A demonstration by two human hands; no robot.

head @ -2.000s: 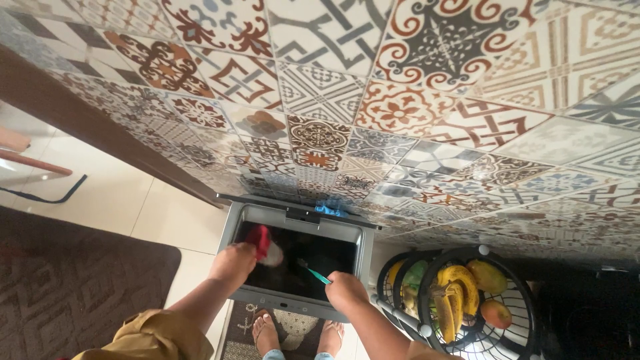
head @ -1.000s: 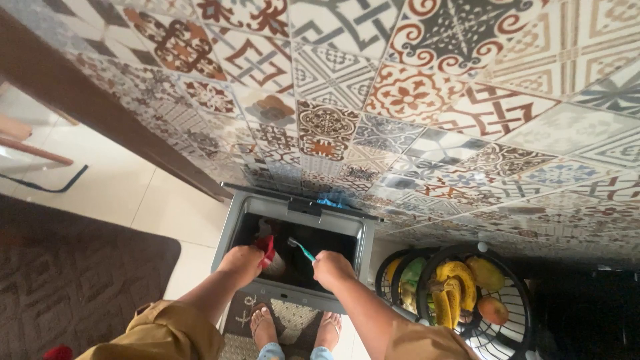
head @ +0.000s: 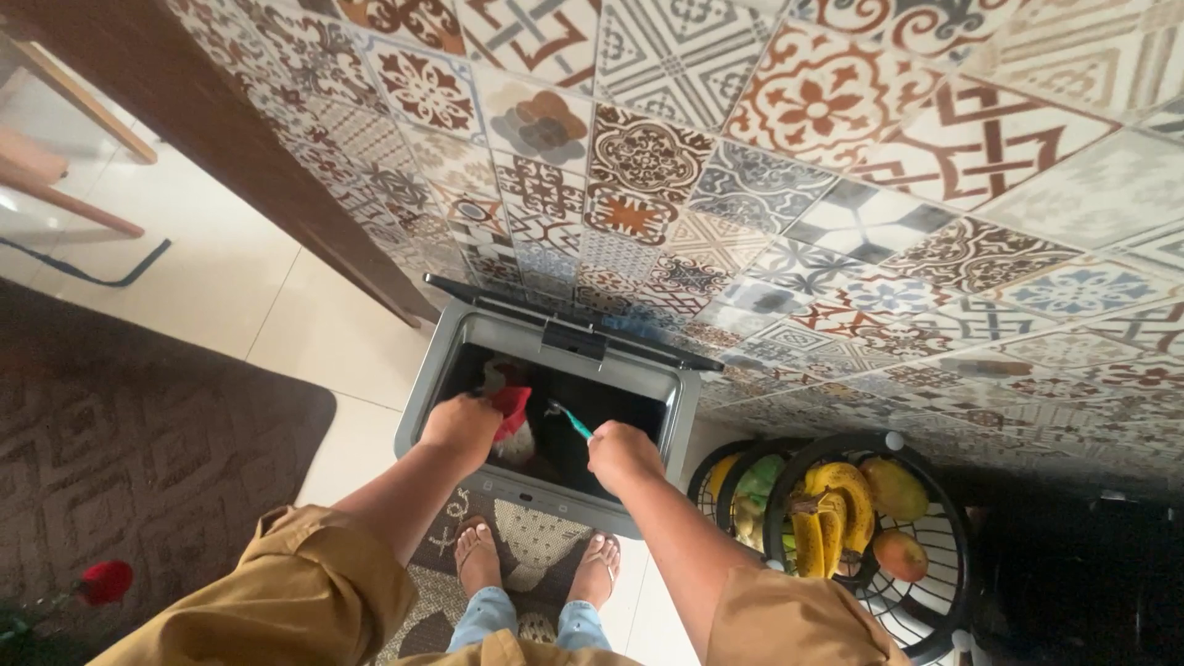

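A grey trash bin (head: pixel 687 407) stands against the tiled wall, its dark lid (head: pixel 647 347) raised at the back. Over its left side, my left hand (head: pixel 464 427) grips a red and whitish item (head: pixel 511 412), perhaps a packet or cloth; its exact kind is unclear. My right hand (head: pixel 622 453), at the bin's right side, holds a thin teal-handled tool (head: pixel 577 425), which looks like a small brush or razor, its head pointing left over the opening. The two held things are apart. The inside of the bin is dark and its contents cannot be made out.
To the right, a black wire fruit basket (head: pixel 962 546) holds bananas (head: pixel 832 518) and other fruit. A brown patterned mat (head: pixel 166 416) lies at left, with a red flower (head: pixel 105 582) near the lower corner. My feet are on a patterned mat (head: pixel 532 546) below the bin.
The red item, blurred over the bin two seconds ago, now shows more clearly in my left hand. The teal tool remains in my right hand, its head now pointing more up and left.
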